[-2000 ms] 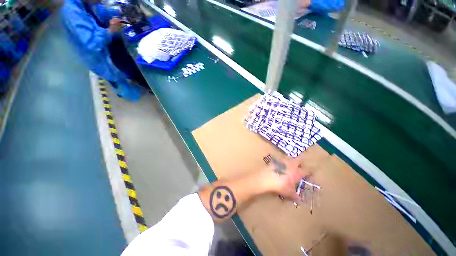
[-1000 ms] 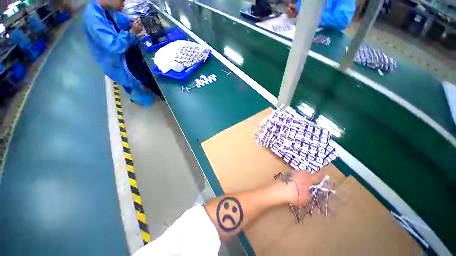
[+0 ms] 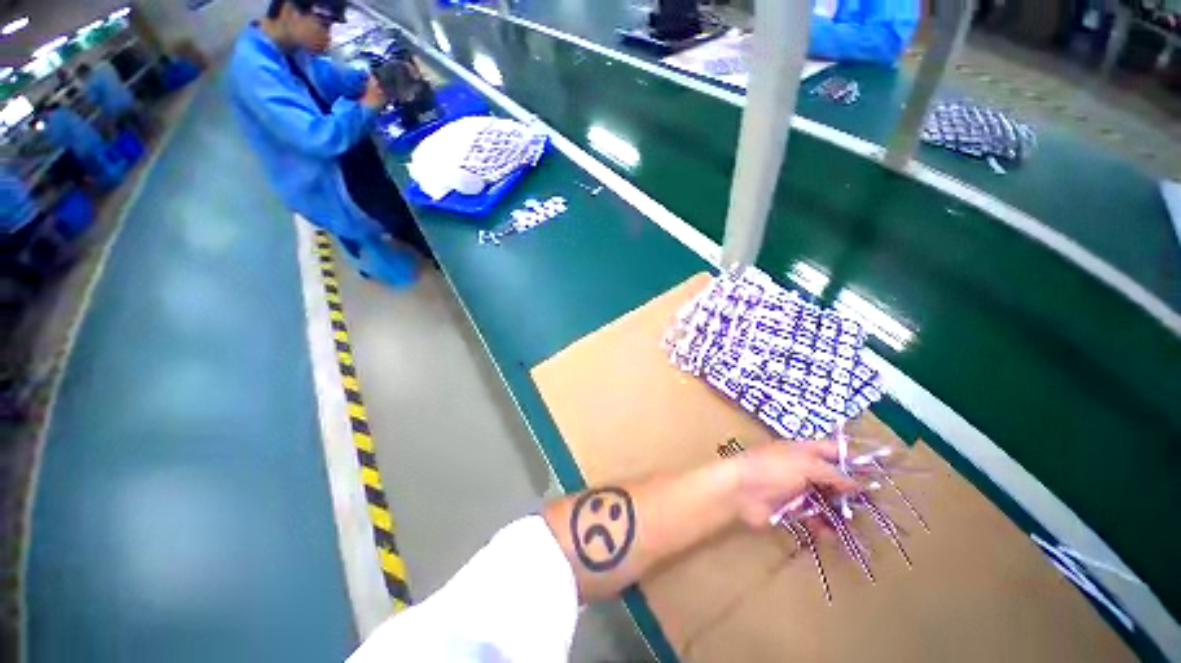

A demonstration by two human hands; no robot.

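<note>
My left hand [image 3: 787, 486] reaches in from the lower left over the brown cardboard sheet [image 3: 622, 402], its sleeve pushed back. It holds a bunch of connector leads [image 3: 848, 534] with white plug ends near the fingers. The thin dark and reddish wires fan out down and to the right. The exact finger grip is blurred. Just beyond the hand, a thick overlapping stack of white-and-dark circuit board panels [image 3: 777, 350] lies on the cardboard's far part. My right hand is not in view.
Thin white strips [image 3: 1085, 583] lie at the bench's right edge. A grey post [image 3: 762, 156] stands behind the stack. Farther left, small white pieces [image 3: 538, 211] and a blue tray [image 3: 482, 197] with a white bag and panels lie on the green bench. A person in blue [image 3: 295, 117] works beyond.
The leads, earlier low around my left hand, now fan out from its fingers. A blurred right hand at the bottom edge two seconds ago is gone. The view has shifted, showing more of the person.
</note>
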